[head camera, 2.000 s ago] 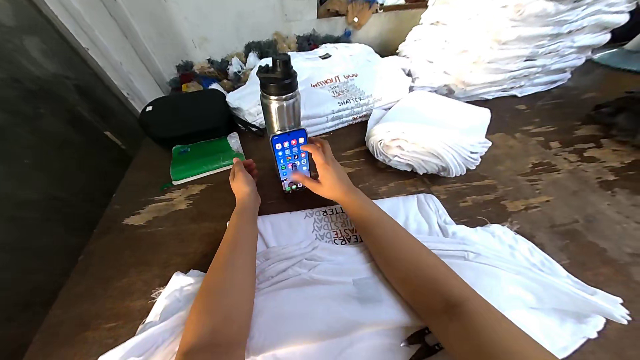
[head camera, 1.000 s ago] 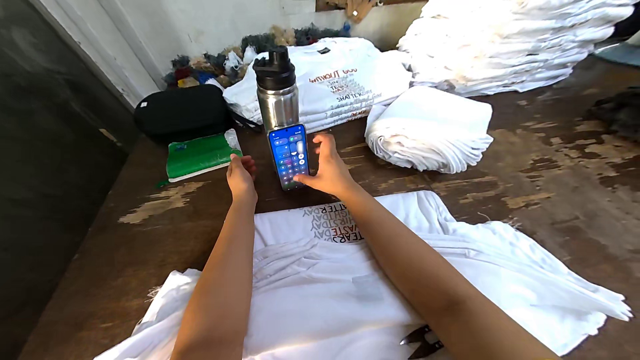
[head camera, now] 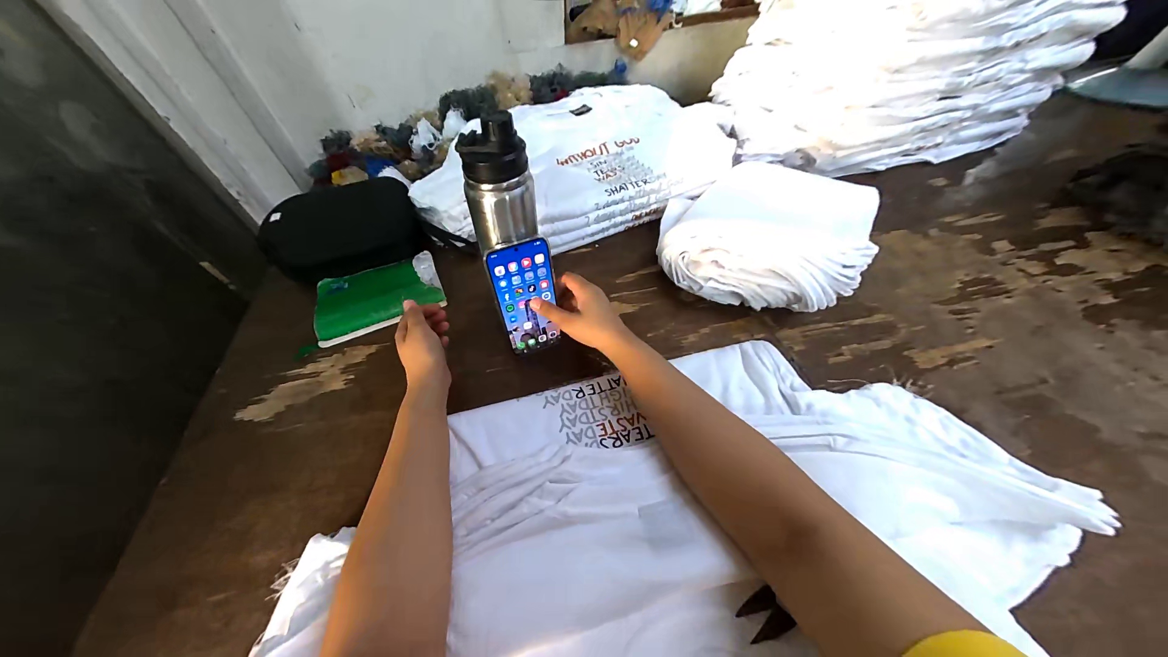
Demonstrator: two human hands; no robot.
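A smartphone (head camera: 524, 297) with a lit screen of app icons leans upright against a steel bottle with a black lid (head camera: 500, 187). My right hand (head camera: 589, 315) is at the phone's right side, its thumb over the lower screen and its other fingers by the edge. Near the right end of a green notebook (head camera: 370, 299) is my left hand (head camera: 422, 342), fingers curled; whether it touches the notebook cannot be told. White printed T-shirts (head camera: 584, 511) lie spread under both forearms. Dark metal blades (head camera: 766, 613), partly hidden by my right forearm, rest on the shirts.
Behind the bottle lies a stack of folded printed shirts (head camera: 630, 137). A folded white cloth bundle (head camera: 766, 235) is to the right, with a tall pile of white garments (head camera: 903, 82) beyond. A black case (head camera: 339, 228) and fabric scraps (head camera: 388, 146) are at the back left.
The phone's screen has gone from a panel of round controls a second ago to a page of app icons. My right thumb has shifted slightly up over the screen.
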